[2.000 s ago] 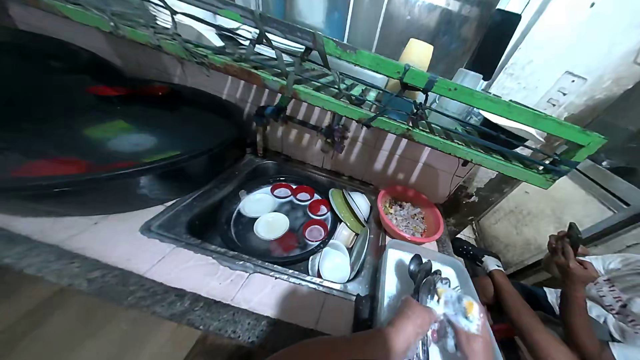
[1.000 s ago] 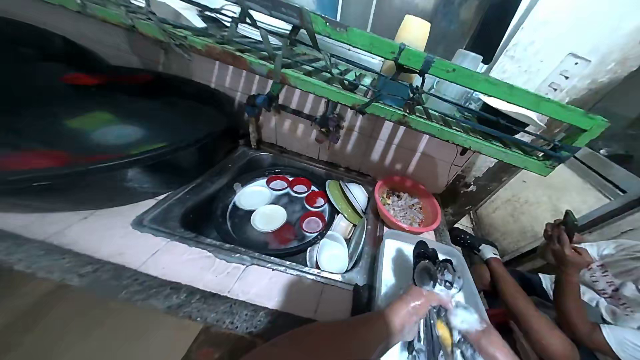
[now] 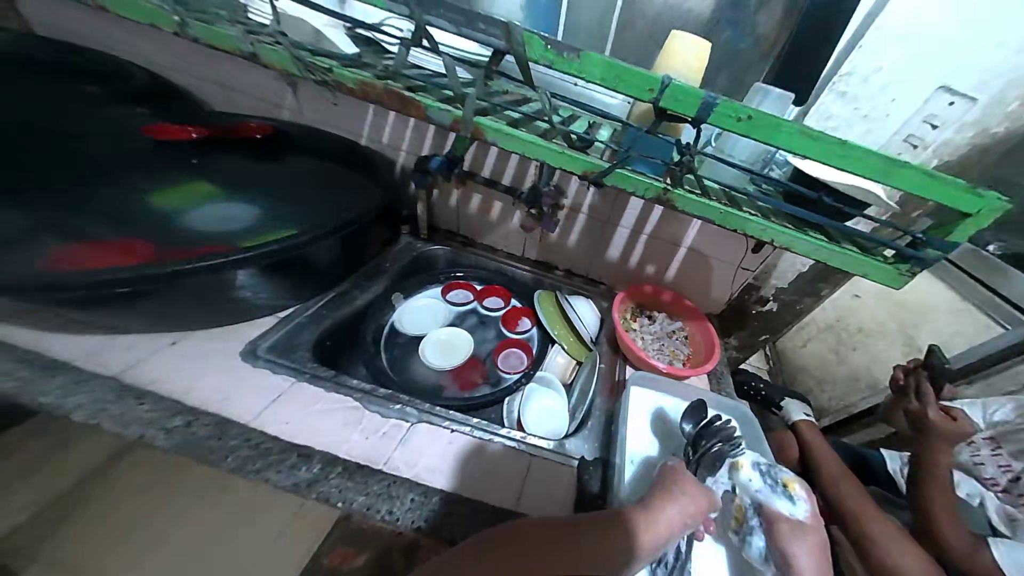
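Observation:
A bunch of metal spoons [image 3: 710, 438] is held in my left hand [image 3: 676, 508], over a white plastic tray [image 3: 640, 432]. My right hand [image 3: 792, 528] grips a soapy cloth or sponge [image 3: 764, 488], white with yellow bits, against the utensils. More utensil handles stick out below my left hand. To the left, the metal sink [image 3: 336, 320] holds a round basin of water with small red bowls [image 3: 513, 356] and white dishes [image 3: 446, 348]. Bowls and a green plate [image 3: 562, 324] lean at its right side.
A pink basin of food scraps [image 3: 696, 320] stands behind the tray. Large black tubs of water [image 3: 320, 264] stand at the left. A green metal rack [image 3: 768, 132] with cups and plates hangs above the sink. At the right sits another person [image 3: 920, 472], holding a dark object.
The cloth or sponge in my right hand now covers more of the utensils near the spoon heads than one second ago. Both hands stay over the tray.

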